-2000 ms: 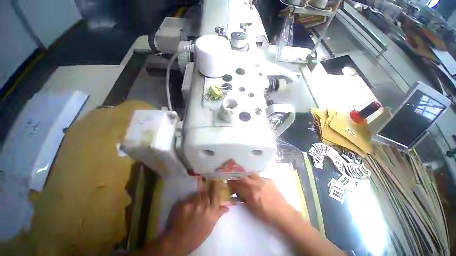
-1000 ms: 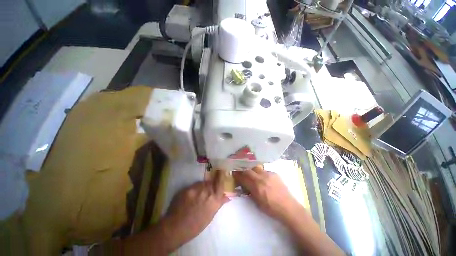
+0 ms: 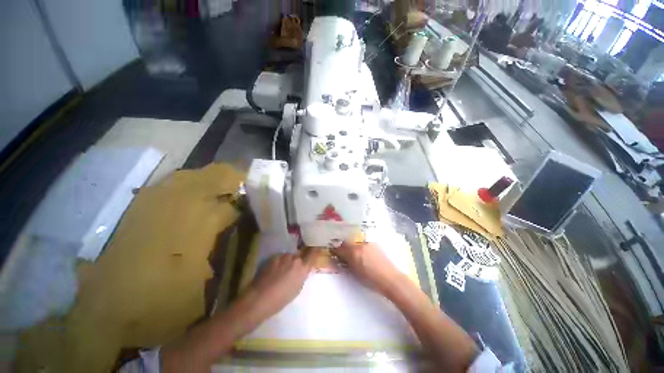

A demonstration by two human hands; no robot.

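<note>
A small tan panel (image 3: 322,259) lies on the white template (image 3: 320,313) under the head of the white sewing machine (image 3: 331,193). My left hand (image 3: 284,275) is at the panel's left side with its fingers on it. My right hand (image 3: 368,262) is at its right side, fingertips just below the machine head. The fingertips and the needle area are partly hidden and blurred. Whether a tool is in my right hand cannot be told.
A heap of tan panels (image 3: 156,255) lies left, beside white sheets (image 3: 98,193). At right are white labels (image 3: 455,276), a small tan stack (image 3: 469,211), a red spool (image 3: 488,194), a screen (image 3: 553,192) and long strips (image 3: 560,291). Thread cones (image 3: 416,49) stand behind.
The camera view has pulled back and tilted up, showing more of the template's front edge and the floor behind. Both hands stay at the tan panel under the machine head.
</note>
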